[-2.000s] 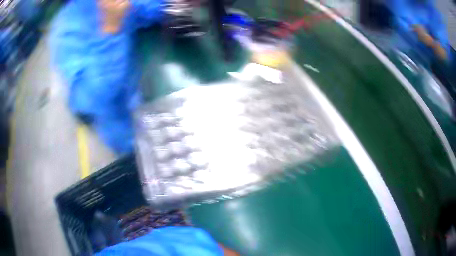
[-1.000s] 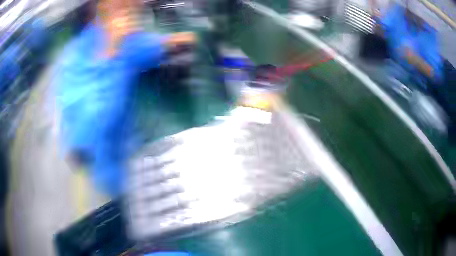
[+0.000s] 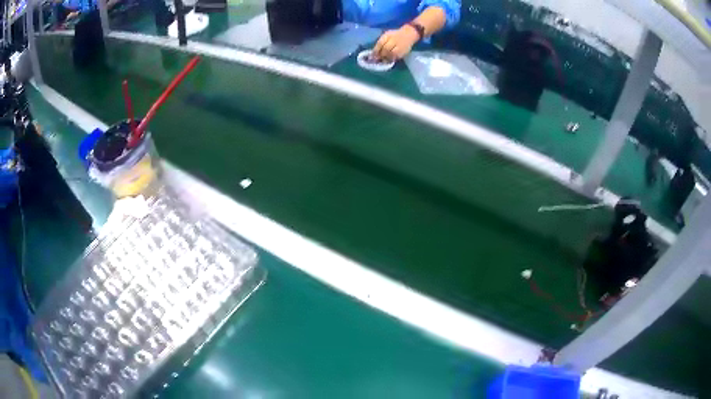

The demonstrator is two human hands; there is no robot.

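Neither of my hands is in view. A large clear blister tray (image 3: 140,300) with rows of pockets lies on the green bench at the left. Its pockets look empty, though glare hides some. A clear tub (image 3: 136,175) with yellowish contents stands beyond the tray, with red-handled tools (image 3: 165,95) sticking up from it. A blue bin (image 3: 538,383) shows at the bottom edge, cut off, its contents hidden.
A green conveyor belt (image 3: 351,187) runs behind white edging. A black housing (image 3: 624,249) with thin red wires sits on it at the right, partly behind a grey post (image 3: 655,265). Across the belt, a person's hand (image 3: 396,43) is at a small white round thing.
The view has swung right and sharpened. The tray and tub now lie further left. The belt, black housing, blue bin and grey post have come into view. My blue sleeve has left the picture.
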